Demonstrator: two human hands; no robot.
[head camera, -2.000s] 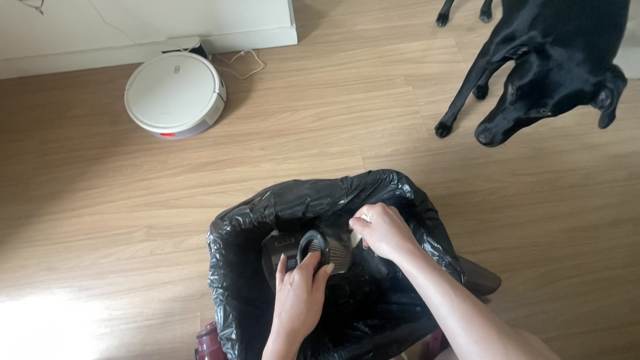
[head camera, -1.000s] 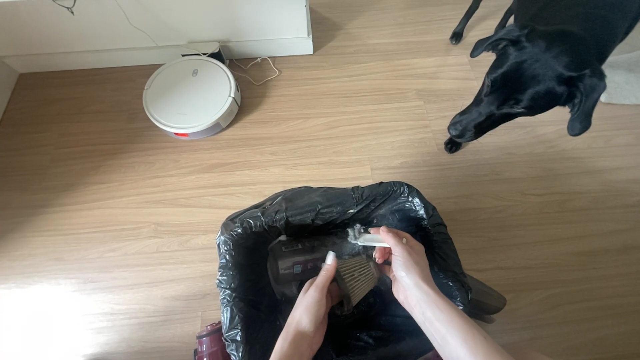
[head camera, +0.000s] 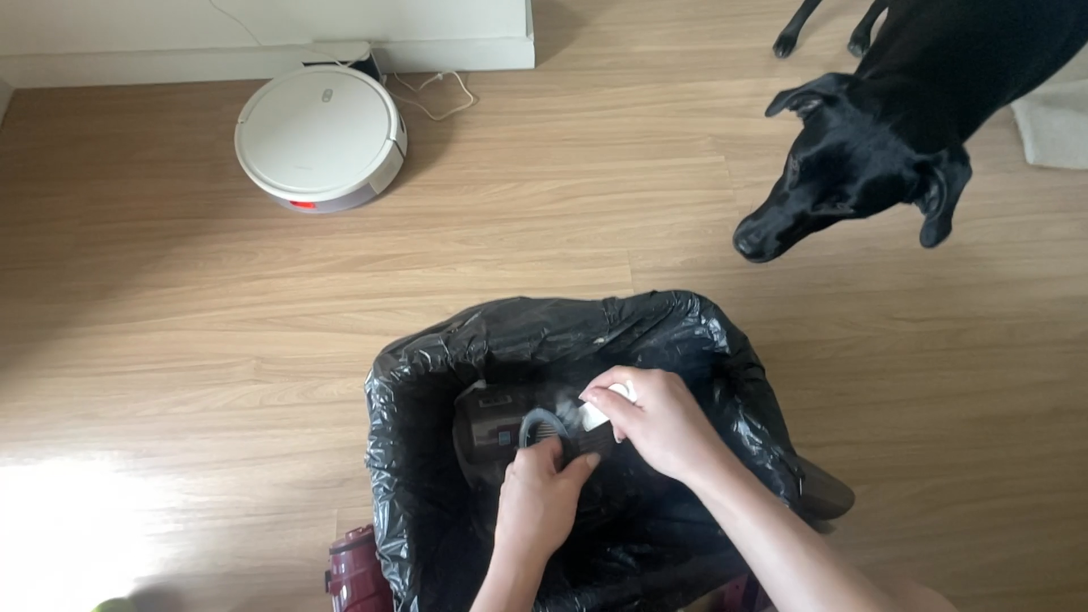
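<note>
Over a bin lined with a black plastic bag, my left hand grips a pleated vacuum filter with a grey rim. My right hand holds a small white brush close to the filter's right side; its bristles are hard to make out. Greyish dust hangs between the brush and the filter. A dark translucent vacuum dust container lies inside the bin, left of the filter and partly hidden in shadow.
A white robot vacuum sits at its dock by the wall, a white cable beside it. A black dog stands at upper right, head towards the bin. A dark red plastic part and a dark grey part flank the bin.
The filter has turned in my left hand, its round rim facing up again rather than its pleats. The dog's head has come lower and further forward than two seconds ago.
</note>
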